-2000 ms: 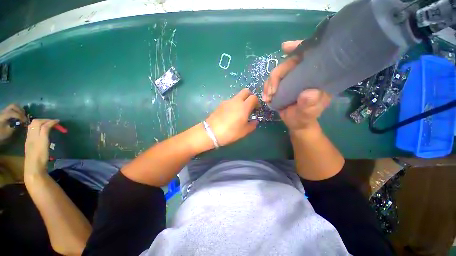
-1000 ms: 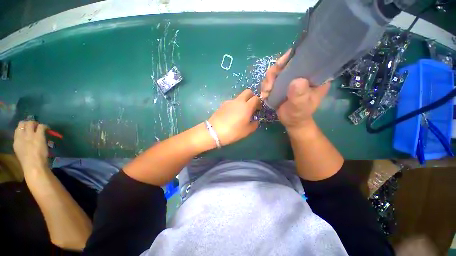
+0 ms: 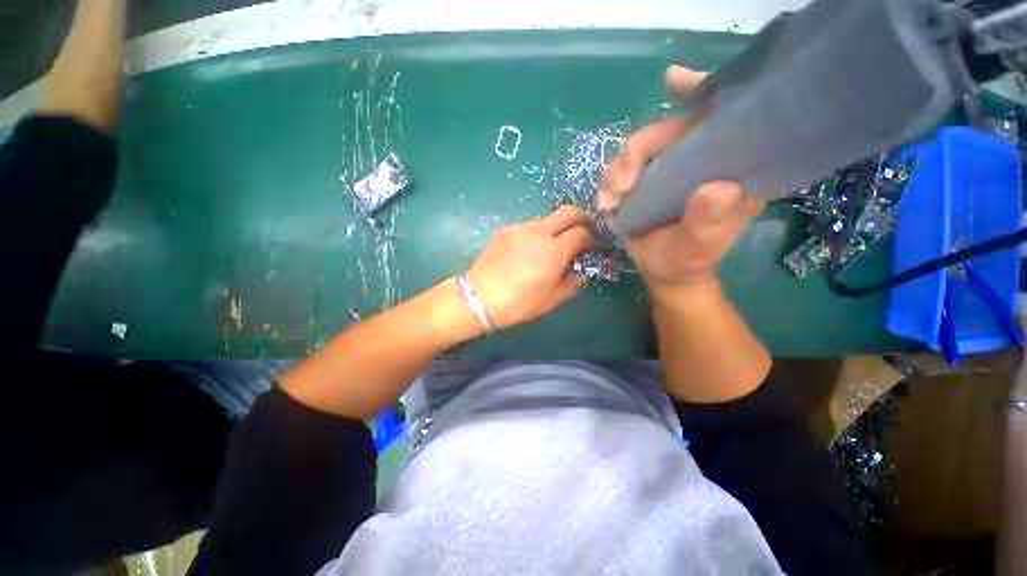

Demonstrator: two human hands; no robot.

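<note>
My right hand (image 3: 687, 225) is closed around the lower end of a large grey tapered tool (image 3: 788, 113), which slants up to the right. My left hand (image 3: 529, 270) holds a small circuit board (image 3: 600, 266) at the tool's narrow tip. The board is partly covered by my fingers, and the tip's contact with it is hidden. Silver-white clippings (image 3: 583, 160) lie just beyond my hands. A speckled silver board piece (image 3: 382, 185) lies on the green bench to the left.
A pale rectangular ring (image 3: 508, 142) lies by the clippings. At right are a pile of boards (image 3: 862, 214), a black hose (image 3: 901, 277) and a blue bin (image 3: 952, 203) with blue-handled pliers (image 3: 991, 302). A carton of boards (image 3: 869, 456) is below. A neighbour's arm (image 3: 88, 62) reaches across at far left.
The grey tool has tilted further to the right than one second ago. The neighbour at left has leaned forward, arm stretched to the bench's far edge. My left hand has barely moved.
</note>
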